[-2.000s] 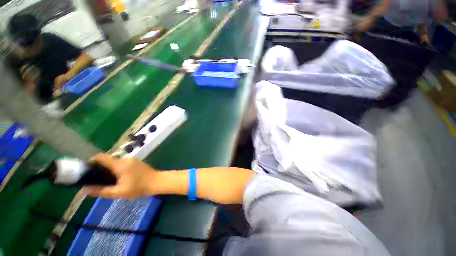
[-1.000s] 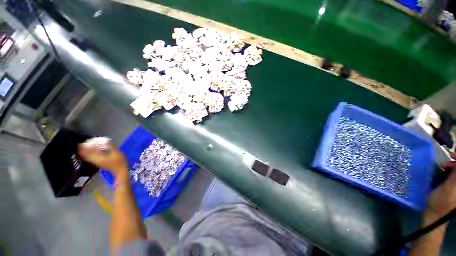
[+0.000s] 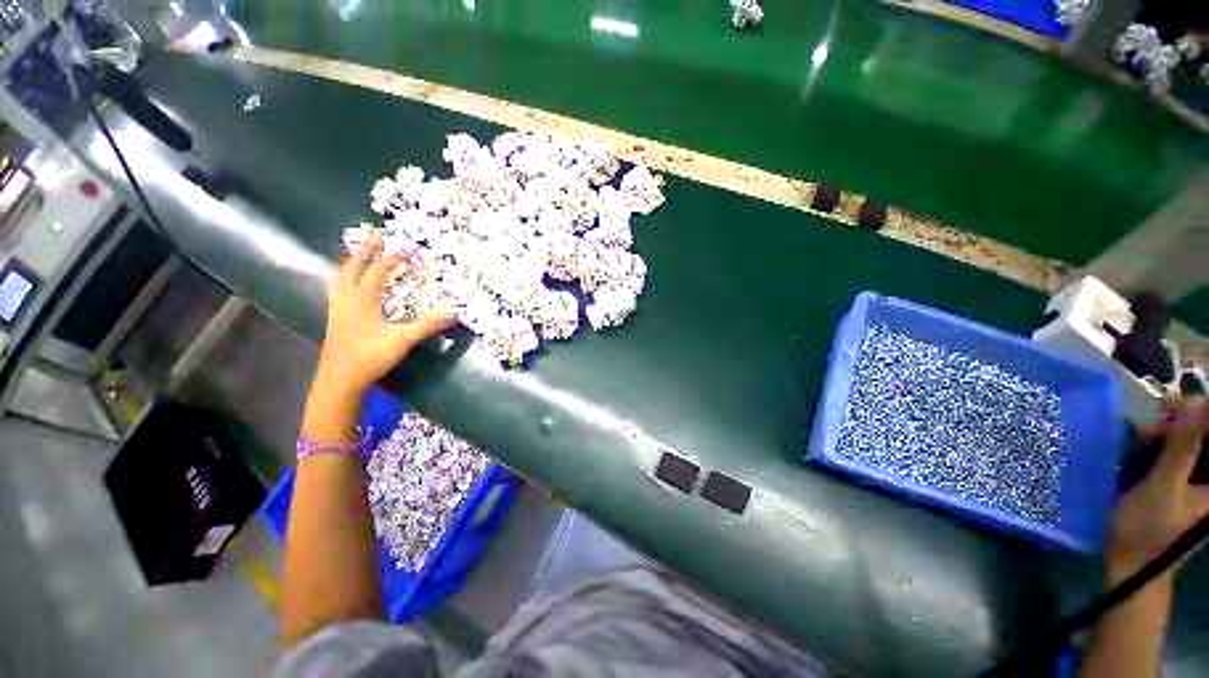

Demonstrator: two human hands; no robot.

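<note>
A pile of small white modules [image 3: 517,239] with brassy bits lies on the dark-green bench. My left hand [image 3: 365,318] is at the pile's near left edge, fingers apart, thumb and fingertips against the modules, nothing visibly held. My right hand [image 3: 1164,501] is at the right edge, partly cut off, beside a blue tray of silvery screws [image 3: 955,421]. Its fingers are curled around the dark screwdriver [image 3: 1138,457], of which only a small part shows; the rest is hidden or outside the picture. The black cord [image 3: 1127,583] crosses my right wrist.
A blue bin of modules [image 3: 497,510] sits below the bench edge, with a black box [image 3: 186,490] on the floor to its left. Two black pads [image 3: 703,481] lie on the near bench edge. A white power strip [image 3: 1090,311] stands behind the screw tray. A green conveyor [image 3: 743,93] runs beyond.
The view has swung from along the line to the bench in front. Since one second ago, my left hand has moved from above the blue bin up to the module pile.
</note>
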